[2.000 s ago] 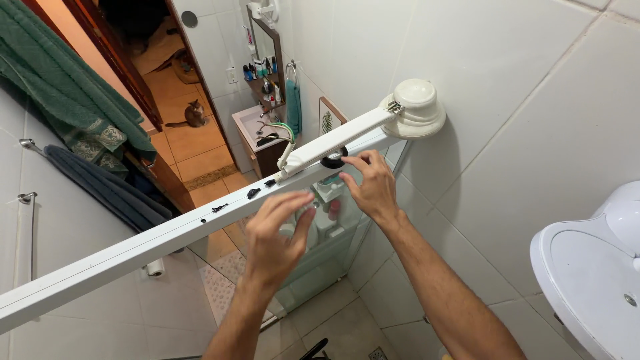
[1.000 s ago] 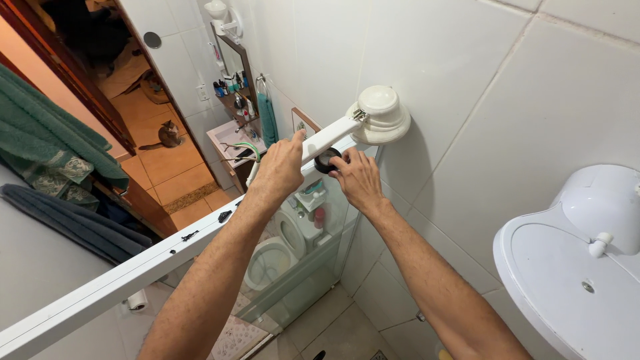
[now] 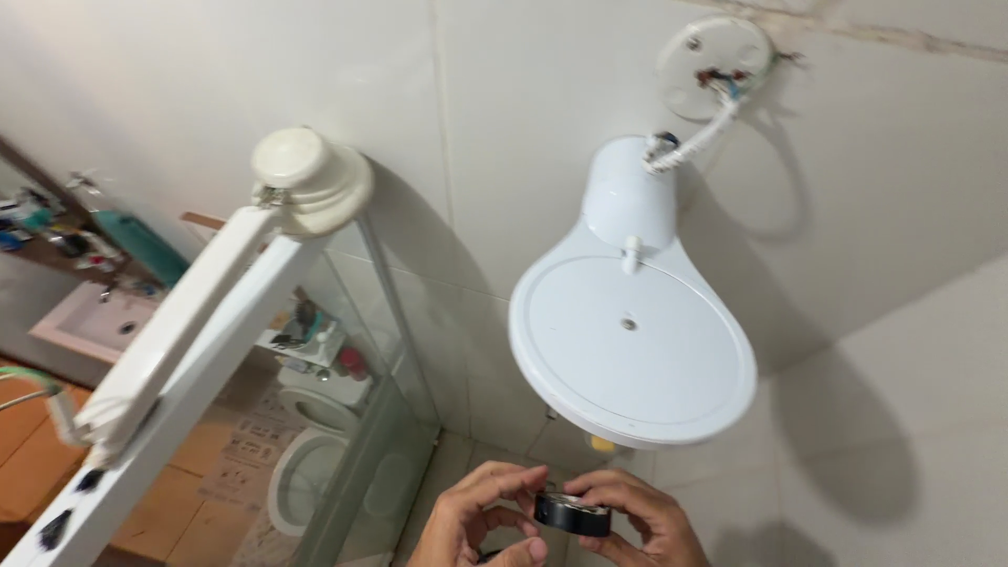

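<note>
A roll of black electrical tape (image 3: 572, 515) is held between the thumb and fingers of my right hand (image 3: 642, 516) at the bottom centre. My left hand (image 3: 488, 516) is beside the roll with its fingers curved and apart; whether a fingertip touches the tape, I cannot tell. Above both hands, a white electric shower head (image 3: 630, 339) hangs by the wall. Wires in a white sleeve (image 3: 697, 146) run from its top to a round white wall plate (image 3: 717, 69) with exposed wire ends.
A white shower-screen rail (image 3: 228, 331) crosses the left side, bearing black tape scraps (image 3: 55, 529) and a white fixture arm (image 3: 177, 315). The arm joins a cream round fixture (image 3: 311, 181). Behind the glass are a toilet (image 3: 311, 480) and a pink sink (image 3: 94, 319).
Both hands have left the rail and its fixture, and the black roll has come away with my right hand. The view has swung right toward the shower head.
</note>
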